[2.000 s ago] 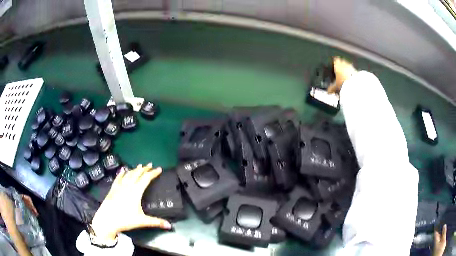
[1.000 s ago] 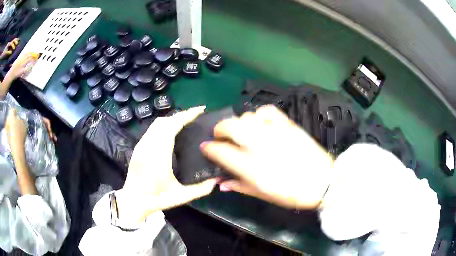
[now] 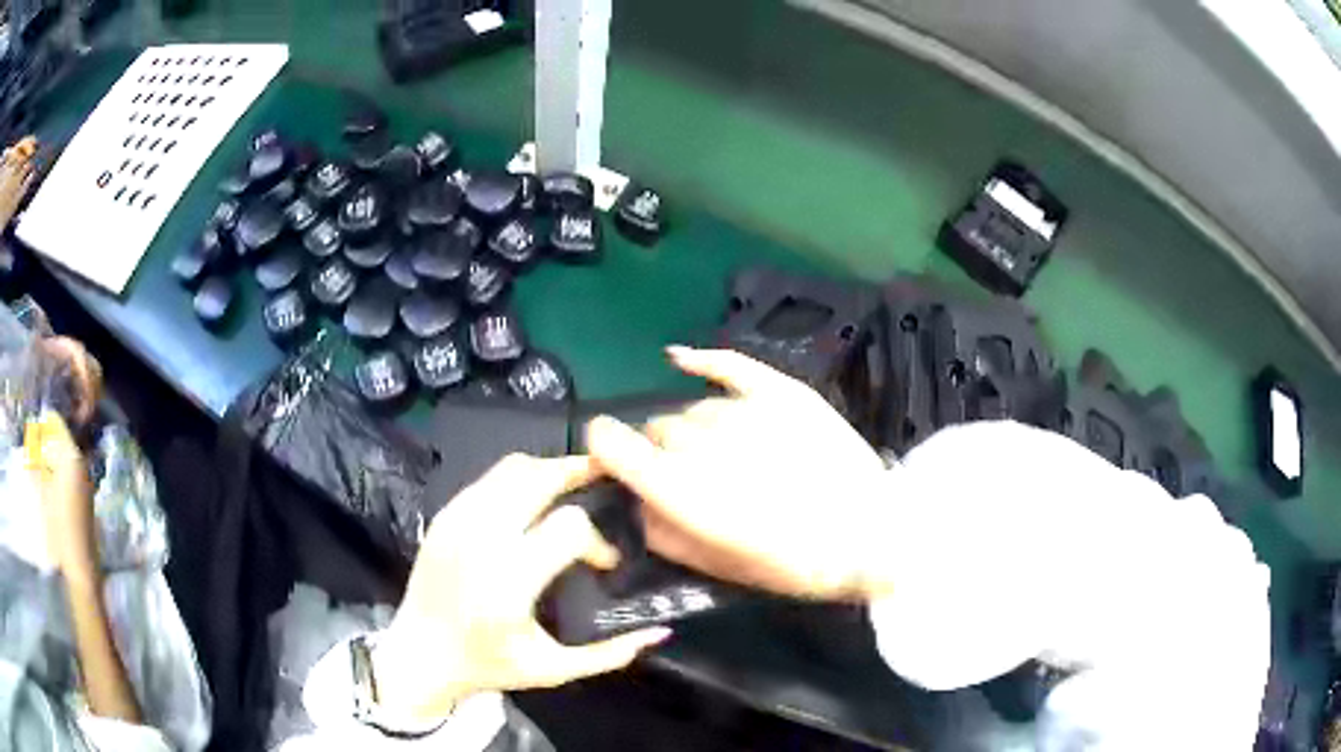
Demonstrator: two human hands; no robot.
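Observation:
My left hand (image 3: 500,588) holds a black insert tray (image 3: 633,605) with white icons on its near edge, low at the bench edge. My right hand (image 3: 750,478) is on the same insert from the right, its fingers at the opening. The hands cover most of the insert, so I cannot tell whether a device sits in it. Black insert pieces (image 3: 493,438) lie just behind my left hand. Loose glossy black devices (image 3: 405,265) with white labels lie in a cluster at the left.
Piled inserts (image 3: 941,353) stand at right. Open box bases (image 3: 1006,228) lie along the far side. A metal post (image 3: 571,88) stands behind the devices. A white perforated tray (image 3: 147,154) is far left, a black plastic bag (image 3: 331,426) at the bench edge. A neighbour's hands (image 3: 66,426) show at left.
Two seconds ago my right hand was at a far box base and my left lay over a near insert. Both hands now meet on one insert, and the view has swung left.

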